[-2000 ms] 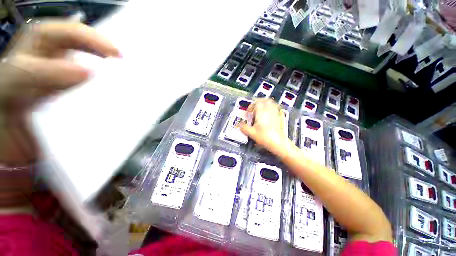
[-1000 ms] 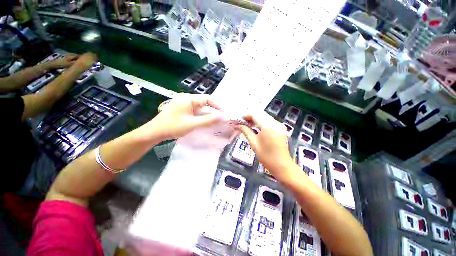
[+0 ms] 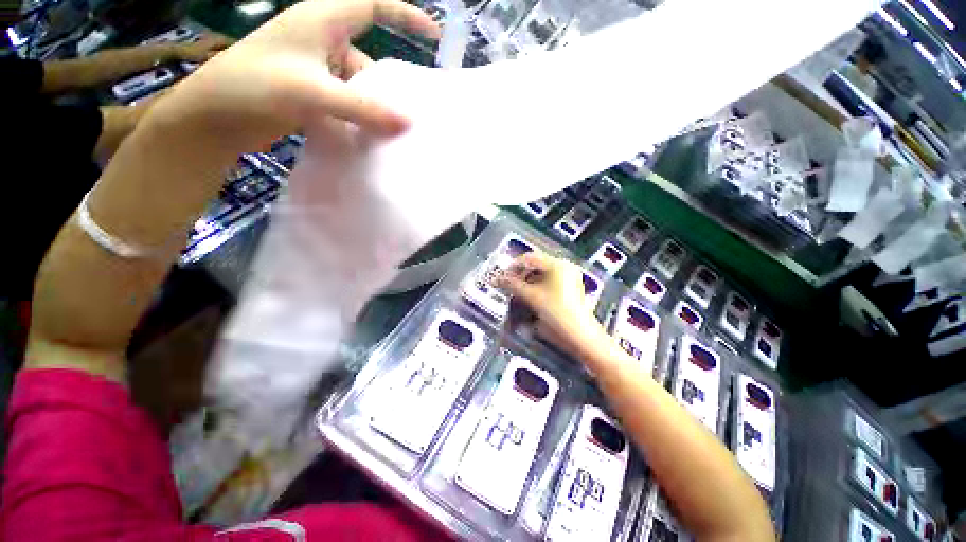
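My left hand (image 3: 318,79), with a bracelet at the wrist, holds a long white label sheet (image 3: 551,106) up at the upper left. The sheet runs to the upper right, and a limp part hangs below the hand; no print shows on it. My right hand (image 3: 546,302) is at a white phone unit (image 3: 490,277) in the back row of a clear blister tray (image 3: 350,429), fingertips on its face. Whether a sticker is between them cannot be told. More white units with dark ovals (image 3: 508,434) lie in the pockets in front.
Stacked filled trays (image 3: 837,466) stand at the right. A far tray of units (image 3: 667,254) lies behind the working tray. White paper tags (image 3: 853,180) hang from the shelf edge at the upper right. Another person's arms (image 3: 117,74) are at the upper left over units.
My hands have come apart. The left has moved up and left with the sheet, which lies flatter across the view. The right has moved down to a unit in the tray.
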